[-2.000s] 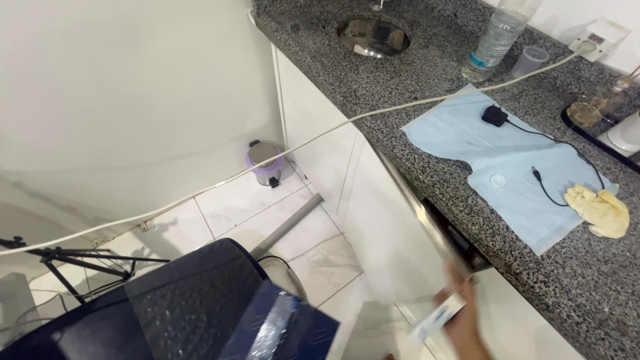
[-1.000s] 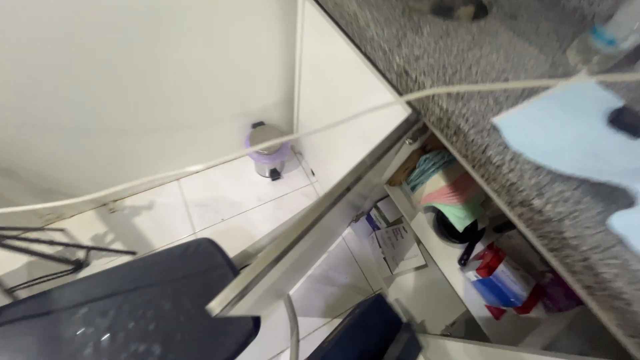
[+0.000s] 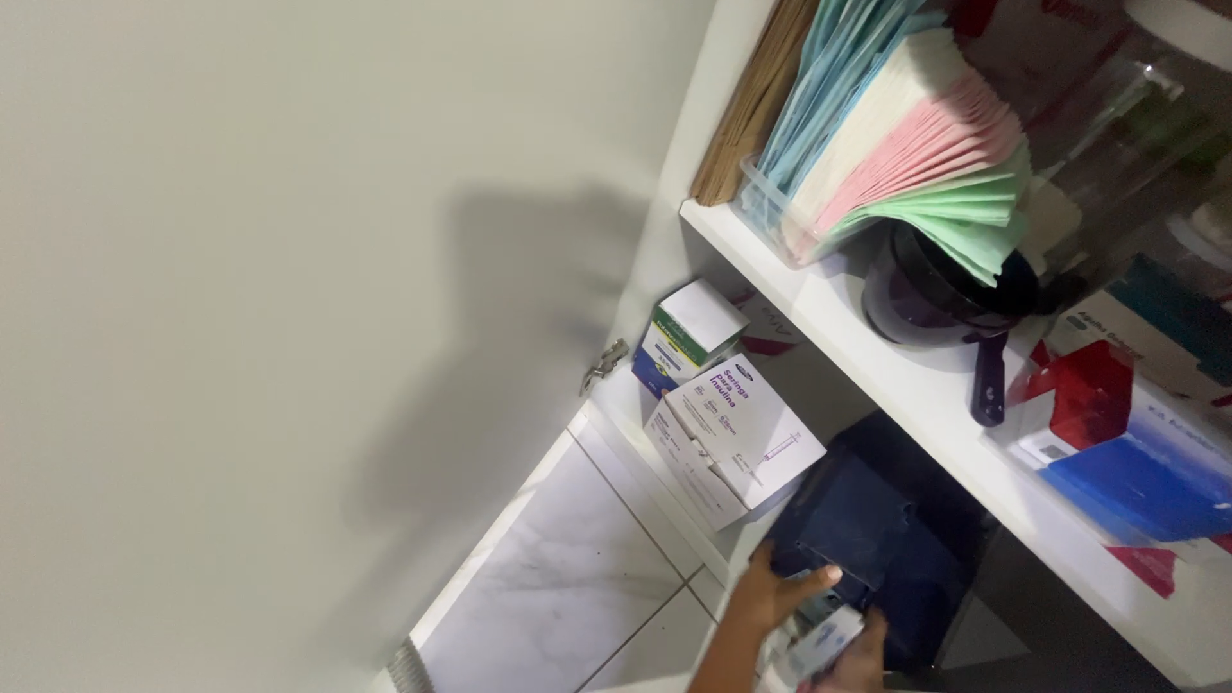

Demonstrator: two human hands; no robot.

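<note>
Both hands are low in the head view, at a dark blue box on the lower cabinet shelf. My left hand lies at the box's near left edge, thumb extended over it. My right hand, partly cut off by the bottom edge, holds a small white packet at the front of the box. Some light grey-green items show between the hands; what they are cannot be told. A white insulin syringe box stands just left of the blue box, with a green, white and blue carton behind it.
The upper shelf holds folded blue, white, pink and green sheets in a clear tray, a dark pot with a handle and a red and blue box. A metal hinge sits on the cabinet's left side.
The view has moved in close to the opened cabinet. Two seconds ago its doors were closed, and a hand was by them with a pale item. Both hands are now at the dark blue box.
</note>
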